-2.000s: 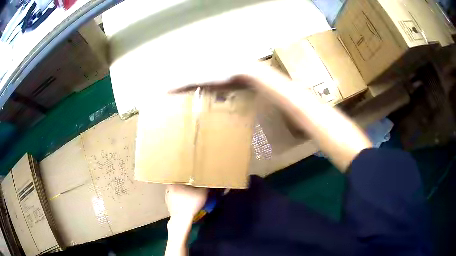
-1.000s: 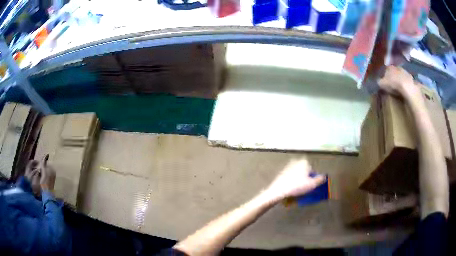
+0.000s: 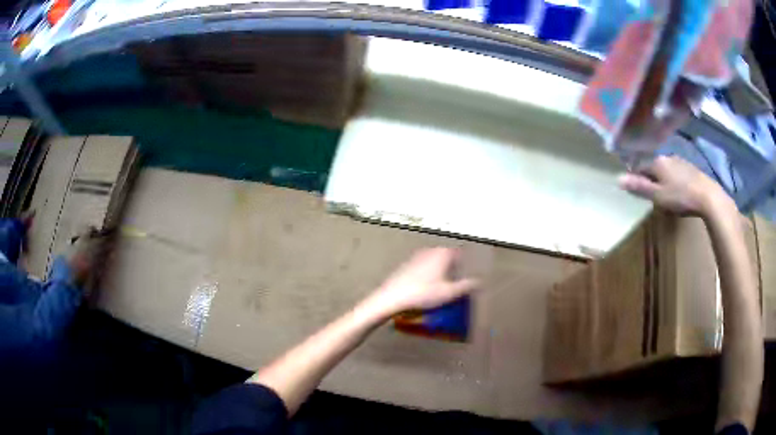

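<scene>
My left hand (image 3: 421, 279) is over the middle of the cardboard-covered bench, its thumb out to the side. It is around a blue and orange tape gun (image 3: 447, 319), low over the bench; blur hides the exact grip. My right hand (image 3: 676, 185) is at the far end of a brown carton (image 3: 608, 310) on the right, fingers spread and pointing left. My right forearm passes over the carton. Whether the fingers touch it is unclear.
A pale board (image 3: 476, 183) lies behind the bench cardboard (image 3: 281, 255). A metal-edged shelf (image 3: 281, 15) crosses the top, with blue bins and a hanging pink and blue cloth (image 3: 634, 81). At left, another person's hands (image 3: 85, 251) are at flattened cartons (image 3: 77, 187).
The carton in front of me earlier is gone from the middle. Since the last frame, my left hand and the tape gun have moved left. The right carton shows lower and further left.
</scene>
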